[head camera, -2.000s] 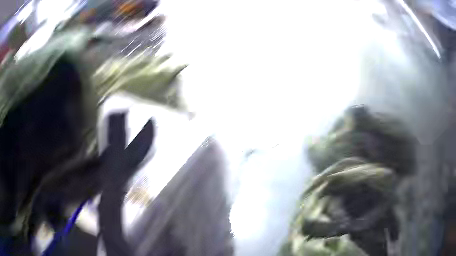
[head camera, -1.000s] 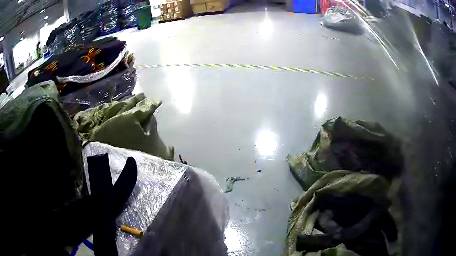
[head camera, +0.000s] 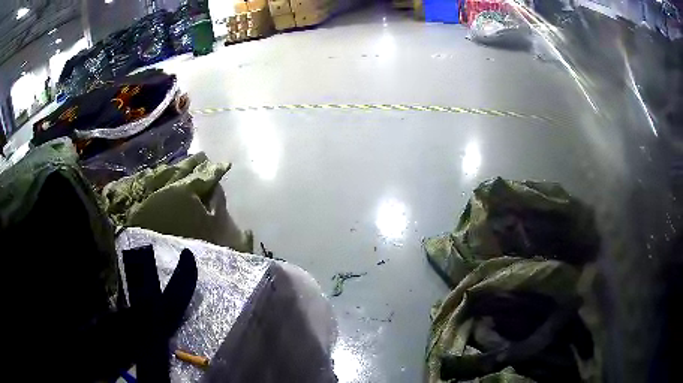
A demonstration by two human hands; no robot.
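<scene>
Neither of my hands is in view. Two black straps lie crossed near the left end of the clear-wrapped bale, their ends pointing away from me. A small yellow-orange stick lies on the wrap just right of them. A large olive sack with a very dark mouth stands at the left edge. The lower left is too dark to tell what lies there.
Open olive sacks stand on the floor at the right, the nearer one with dark pieces inside, another behind. A slumped olive sack and a dark bundle with orange marks lie beyond the bale. Green scraps lie on the floor.
The blurred, glaring view has become sharp. Since one second ago the view has shifted slightly, with the bale and straps a little lower and further left. No object has visibly moved.
</scene>
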